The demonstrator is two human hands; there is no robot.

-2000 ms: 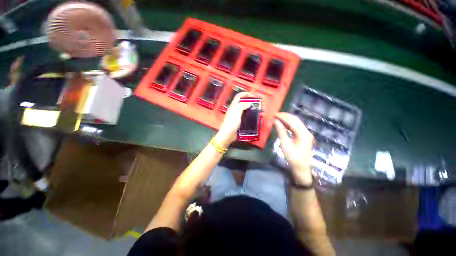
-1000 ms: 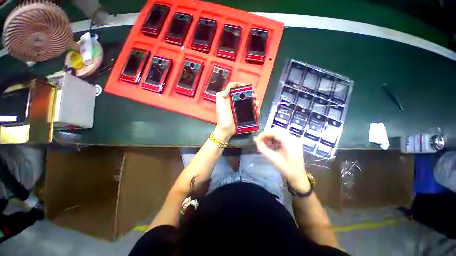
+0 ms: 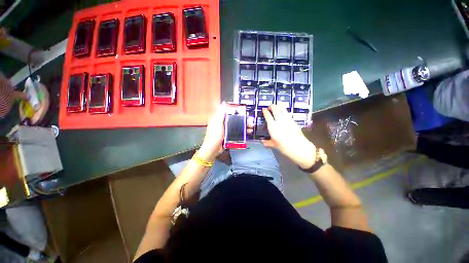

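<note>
My left hand [image 3: 213,134] holds a red-edged phone unit [image 3: 236,127] upright in view, its dark face up, above the bench's front edge. My right hand [image 3: 280,132] is just right of it, with its fingertips on a flat dark part [image 3: 262,125] at the near edge of the clear blister tray [image 3: 273,66]. The blister tray holds rows of flat dark and silvery parts. The large red turnover tray [image 3: 138,114] lies to the left with several phone units in two rows; its near right pocket [image 3: 197,85] is empty.
A thin dark stick [image 3: 362,40], a white crumpled piece [image 3: 355,85] and a white bottle [image 3: 405,79] lie at the right. A white box [image 3: 42,153] and a small dish [image 3: 36,106] stand at the left. Cartons [image 3: 360,149] are below the bench; people's legs show both sides.
The view has turned, so the trays sit further left. My right hand has moved from free space beside the unit onto a flat dark part. My left hand still holds the phone unit.
</note>
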